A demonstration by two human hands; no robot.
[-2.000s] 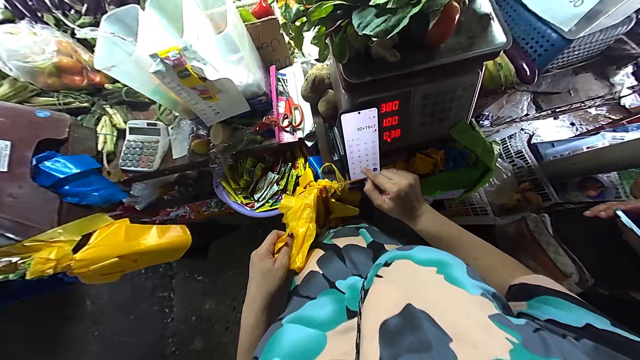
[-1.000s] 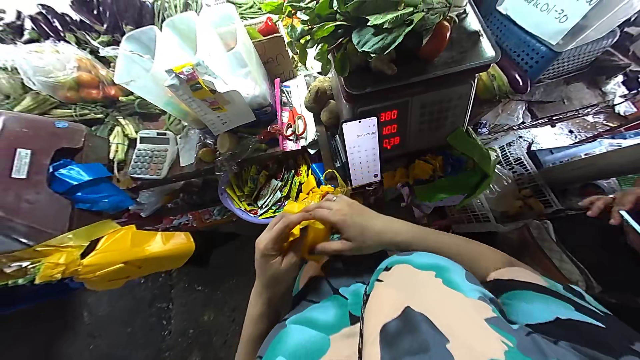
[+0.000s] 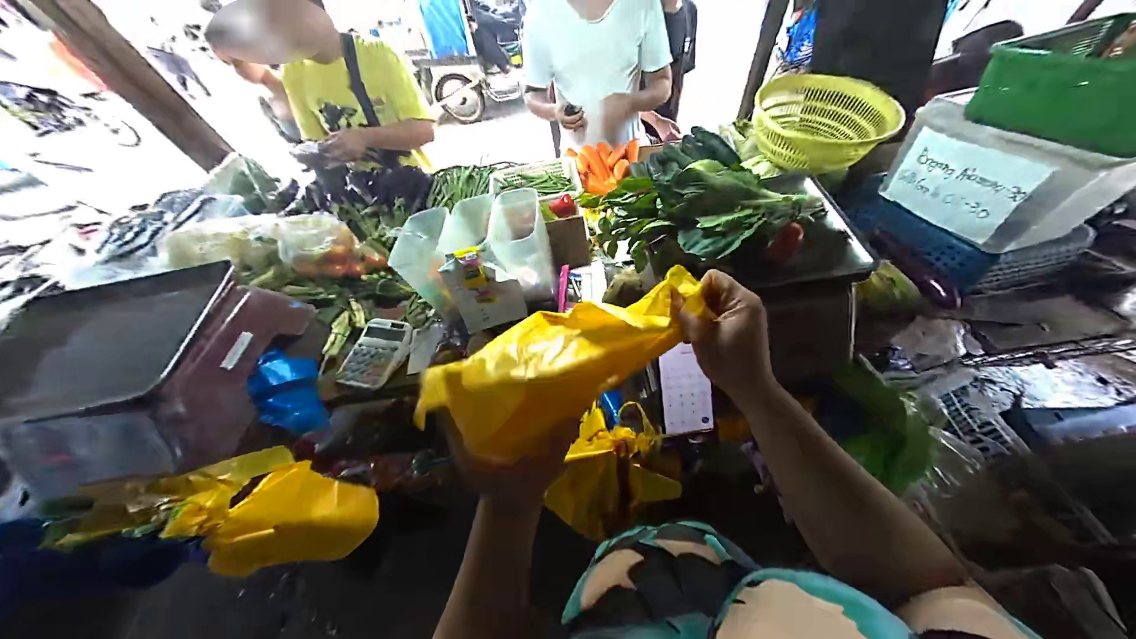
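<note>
A yellow plastic bag (image 3: 550, 364) is stretched between my two hands. My right hand (image 3: 726, 333) grips its gathered upper right end. My left hand (image 3: 510, 457) is beneath the bag's left part, its fingers mostly hidden by the plastic. Below and between my forearms hangs more yellow plastic (image 3: 612, 470). Just left of my right wrist stands a phone (image 3: 686, 390) with a lit screen, leaning on the weighing scale. Leafy greens (image 3: 710, 200) lie on the scale's metal plate (image 3: 839, 248).
A calculator (image 3: 376, 353), a blue plastic bag (image 3: 288, 390) and clear plastic containers (image 3: 519, 235) line the stall. Carrots (image 3: 605, 164) and a yellow-green basket (image 3: 825, 122) are farther back. A crate (image 3: 1047, 98) sits at right. One person in yellow (image 3: 359, 98) and another in a pale shirt (image 3: 596, 53) stand across the stall.
The view has tilted up, bringing people into sight. My hands, close together on yellow plastic one second ago, are now apart and raised, with a yellow bag spread between them.
</note>
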